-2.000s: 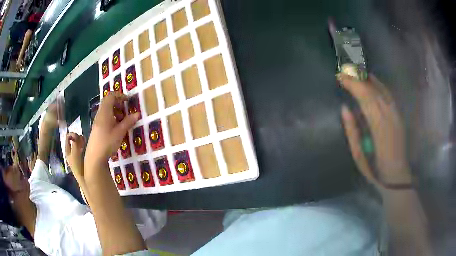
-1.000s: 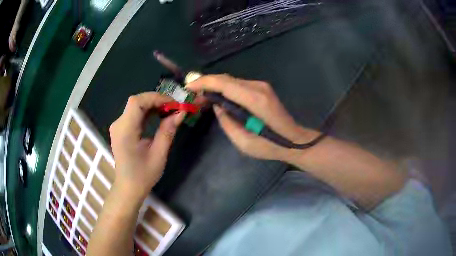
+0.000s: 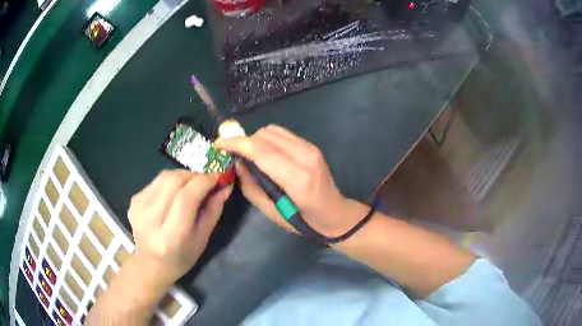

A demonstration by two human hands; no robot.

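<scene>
The phone board (image 3: 191,150), green with a silver shield in a black case, lies on the dark mat. My left hand (image 3: 175,223) pinches a small red part (image 3: 226,176) at the near end of the board; the fingers partly hide it. My right hand (image 3: 290,178) holds the soldering iron (image 3: 268,186), which has a black handle, green band and cream collar. Its thin tip points up and left, beyond the board's right side, not on it. Whether my right fingers also touch the red part or board cannot be told.
The white parts tray (image 3: 82,224) is at lower left, some pockets holding red parts. A dark solder pad (image 3: 281,70) with silvery wire strands lies beyond my right hand. A unit (image 3: 97,29) sits on the green conveyor (image 3: 38,95). A small white thing (image 3: 193,21) lies near the belt's edge.
My left hand has left the tray and now holds a red part. Both hands have come together at the board. Since one second ago, the red part has moved down against the board's near end.
</scene>
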